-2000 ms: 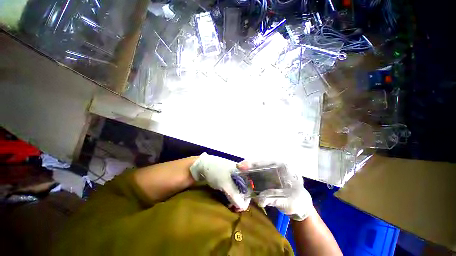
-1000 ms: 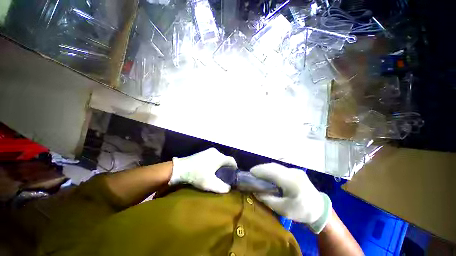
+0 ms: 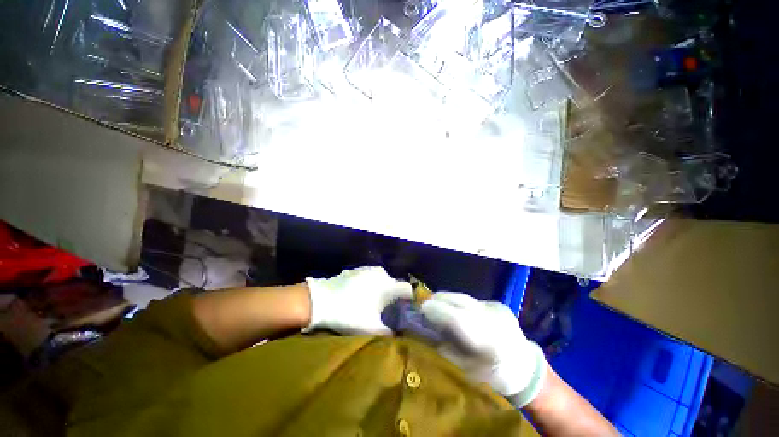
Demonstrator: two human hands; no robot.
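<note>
My left hand (image 3: 354,301) and my right hand (image 3: 487,340), both in white gloves, are close together in front of my body, below the bench edge. Between them is a dark blue-grey device (image 3: 412,319), blurred and partly covered by the fingers. Both hands grip it, the left at its left end, the right over its right part. A small yellowish piece (image 3: 419,290) shows just above the device between the hands; what it is I cannot tell.
A brightly lit white work surface (image 3: 401,179) lies ahead, with clear plastic packs (image 3: 290,60) heaped at its back. A cardboard carton (image 3: 700,294) is at right and another with clear plastic at left (image 3: 77,171). A blue crate (image 3: 632,358) is low at right.
The clear pack held two seconds ago is no longer seen in my hands; the dark device is between them. The yellowish piece now shows. The view has shifted, with the bench higher in the picture.
</note>
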